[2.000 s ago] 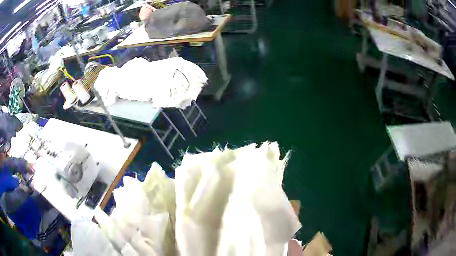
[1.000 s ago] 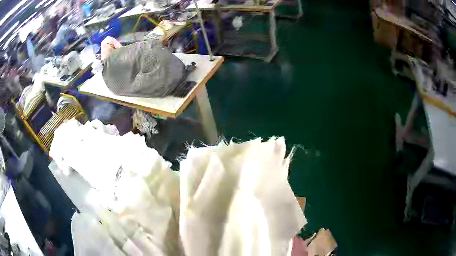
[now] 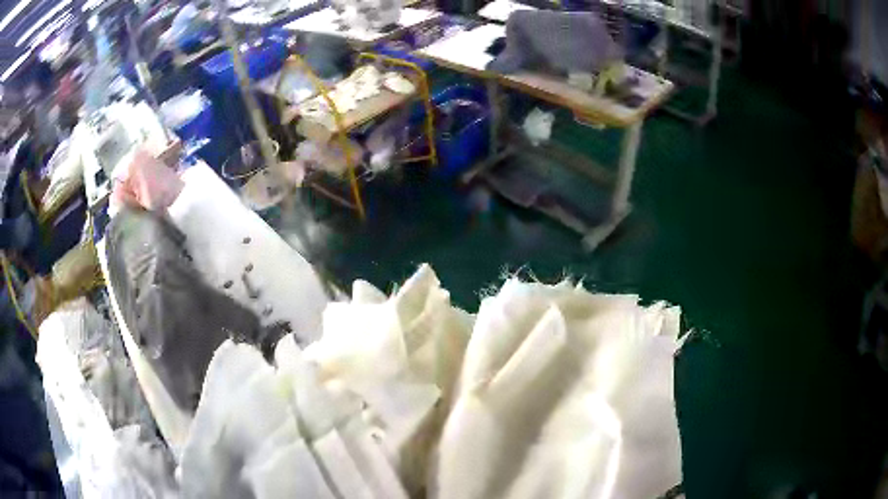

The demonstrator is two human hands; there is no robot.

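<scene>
Cream-white cut-piece bundles (image 3: 565,400) with frayed top edges fill the lower middle, close to the camera. A second group of folded white pieces (image 3: 321,419) stands beside them on the left, with creased, uneven tops. The bundles run off the bottom edge of the picture. Neither my left hand nor my right hand shows; whatever holds the bundles from below is hidden or out of the picture.
A grey cloth-covered shape (image 3: 166,302) lies on a white table (image 3: 248,249) at left, with pink cloth (image 3: 148,180) behind it. A yellow-railed trolley (image 3: 430,112) holds pale pieces. Another table (image 3: 574,97) carries a grey covered shape. Green floor (image 3: 769,292) lies at right.
The view has moved forward and turned left. The table with the grey covered shape is now nearer at left, and the trolley and farther table show more. The bundles sit farther right.
</scene>
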